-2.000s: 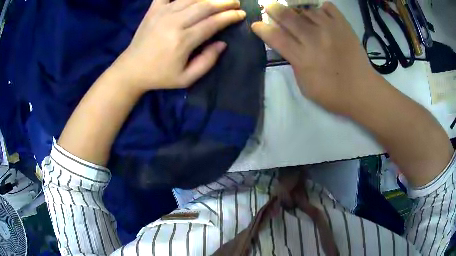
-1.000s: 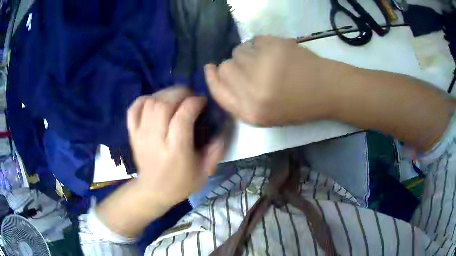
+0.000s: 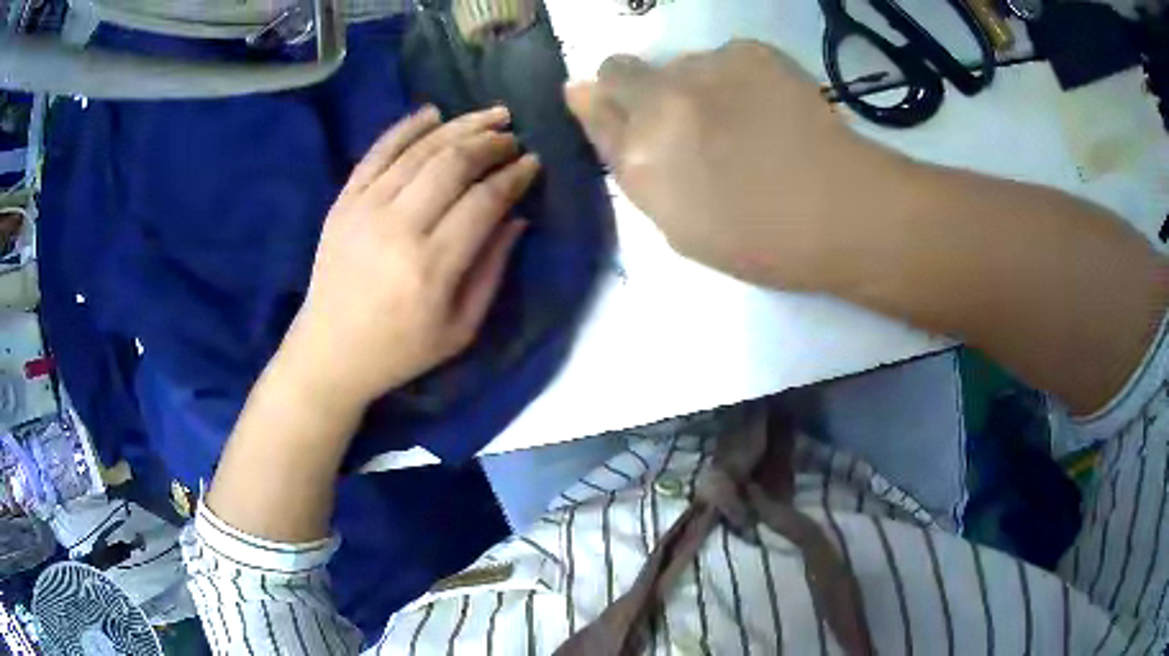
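A large dark blue garment piece (image 3: 218, 218) covers the left of the white table and hangs over its front edge. A black to dark grey strip (image 3: 513, 80) runs along its right border. My left hand (image 3: 417, 250) lies palm down on the cloth, fingers slightly spread, fingertips on the dark strip. My right hand (image 3: 718, 154) is at the strip's right edge, fingers curled, with the fingertips partly hidden; whether they pinch the edge is not clear. A ribbed beige knob of the sewing machine (image 3: 494, 16) is just above the fingers at the top edge.
A pale metal machine arm (image 3: 180, 67) crosses the top left. Black-handled scissors (image 3: 917, 90) and thin tools lie at the upper right, beside a dark cloth scrap (image 3: 1090, 49). A small fan (image 3: 92, 613) is at the bottom left. The table's front edge (image 3: 718, 400) runs above my lap.
The machine arm and knob have come into view at the top. My left hand has moved up and flattened on the cloth. My right hand has shifted slightly up. The blue cloth is spread flatter.
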